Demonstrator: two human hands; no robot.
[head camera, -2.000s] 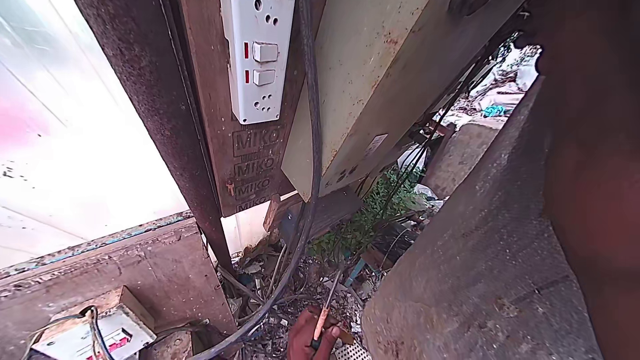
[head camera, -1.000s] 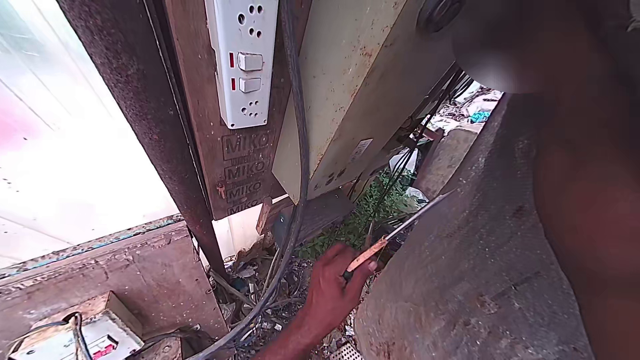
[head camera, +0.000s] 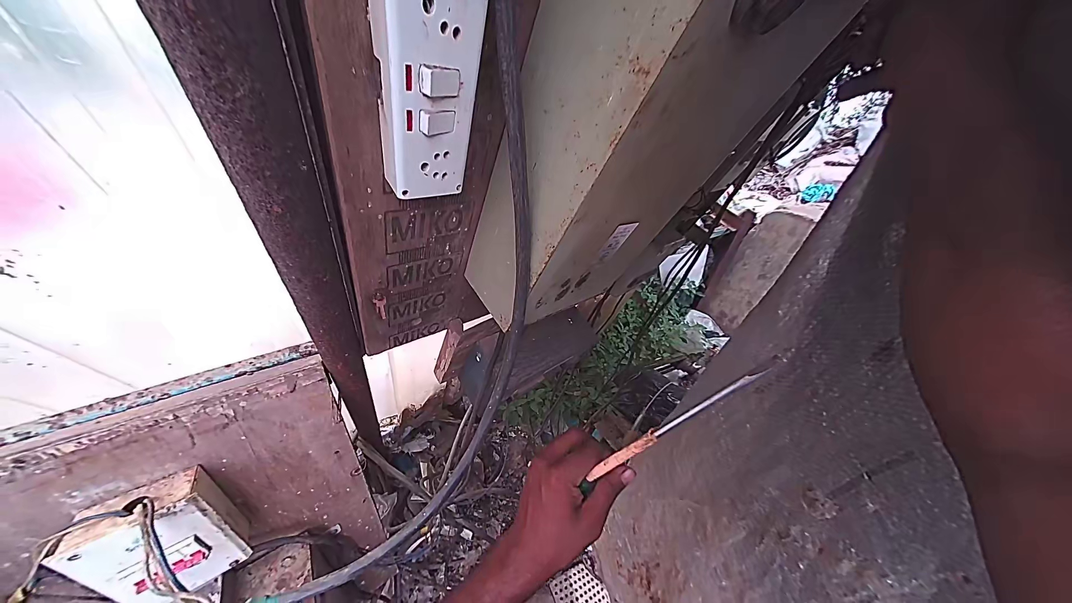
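Note:
My left hand (head camera: 569, 494) comes up from the bottom centre, fingers closed round the handle of a long, thin screwdriver (head camera: 624, 456). An orange sleeve covers the base of its metal shaft, which points up and right, its tip in front of a grey, worn sheet (head camera: 787, 469). A large, blurred, bare arm (head camera: 988, 251), close to the camera, fills the right side; my right hand cannot be made out. Above my left hand hangs a beige, rusty metal cabinet (head camera: 586, 142). Left of it, a white switch and socket board (head camera: 431, 109) is fixed to a brown board.
A thick black cable (head camera: 519, 209) loops down past the cabinet's corner. A rusty post (head camera: 276, 184) slants at left. Lower left lies a white electrical box (head camera: 159, 553) with loose wires. Rubble and green plants (head camera: 636, 335) are on the ground, with several thin cables above.
My left hand has risen from the bottom edge, and the screwdriver has swung from nearly upright to slanting up and right across the grey sheet.

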